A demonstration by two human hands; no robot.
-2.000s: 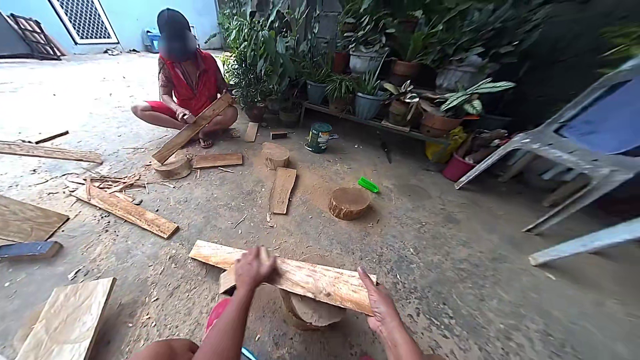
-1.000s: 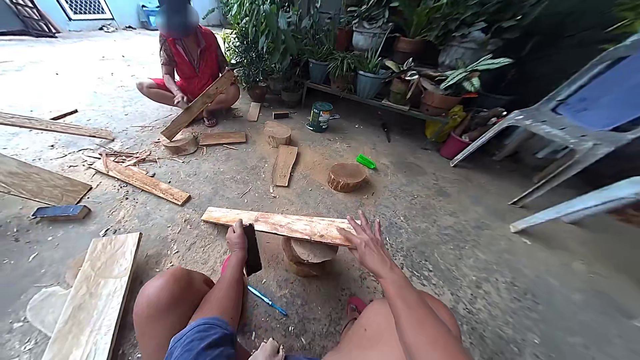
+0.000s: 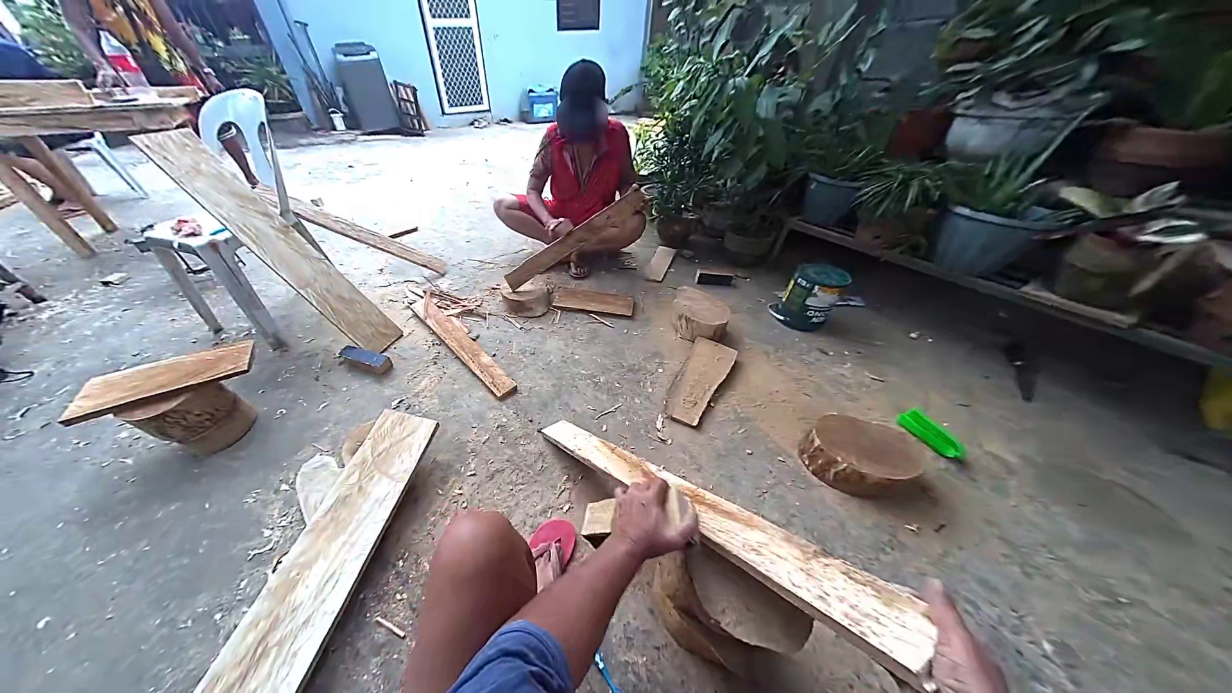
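Observation:
A long wooden plank (image 3: 760, 539) lies slanting across a round log stump (image 3: 731, 606) in front of me. My left hand (image 3: 654, 520) grips a small wooden block (image 3: 598, 520) on the plank's near side; the fingers hide most of the block, and its underside does not show. At the plank's near right end, my right hand (image 3: 962, 650) holds the end edge, its lower part cut off by the frame. A wide, pale board (image 3: 327, 568) lies on the ground left of my knee. The stump is partly hidden under the plank.
A person in red (image 3: 582, 173) sits ahead, holding a board (image 3: 577, 239) on a low stump. Wood pieces lie around. A blue-faced block (image 3: 366, 360), cut log (image 3: 861, 454), green plastic piece (image 3: 930, 433) and paint can (image 3: 813, 296) stand or lie about; another person is far left.
My left hand has gone from beside the plank's near edge, where the block's dark face showed, onto the plank. My right hand has moved from the plank's top to its end. The view has turned left.

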